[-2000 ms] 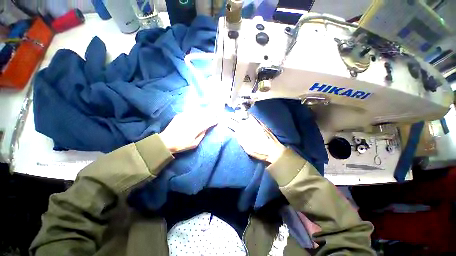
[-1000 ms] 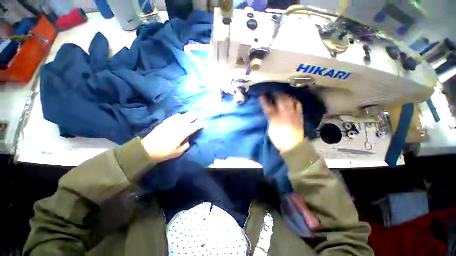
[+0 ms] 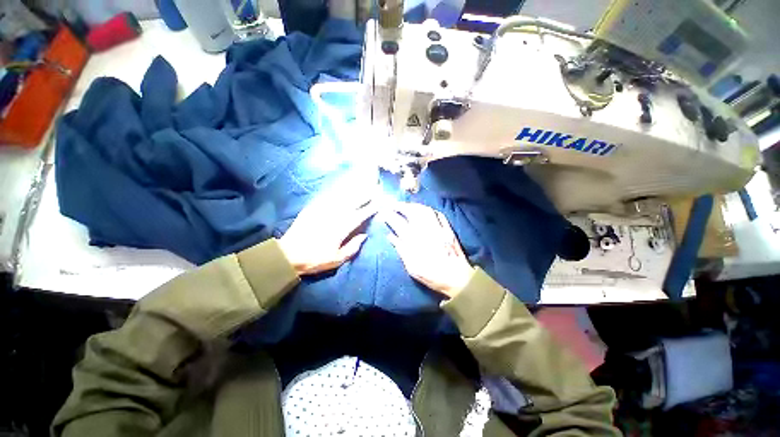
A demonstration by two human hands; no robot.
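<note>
A large blue cloth garment lies bunched left of the sewing machine, runs under its arm and hangs over the table's front edge. My left hand lies on the cloth just left of the needle area, partly washed out by the lamp glare. My right hand lies on the cloth just right of it, fingertips close to the left hand's. The presser foot is just beyond my fingertips; glare hides the needle and whether fingers pinch the cloth.
A round black disc, bobbins and a thin metal strip lie right of the cloth. An orange tray, a red thread cone and a pale bottle stand at the back left. A control panel is at the back right.
My right hand was under the machine arm, spread on the cloth, one second ago; it has moved left and nearer, beside my left hand. My left hand has moved right toward the needle. The cloth is flatter between them.
</note>
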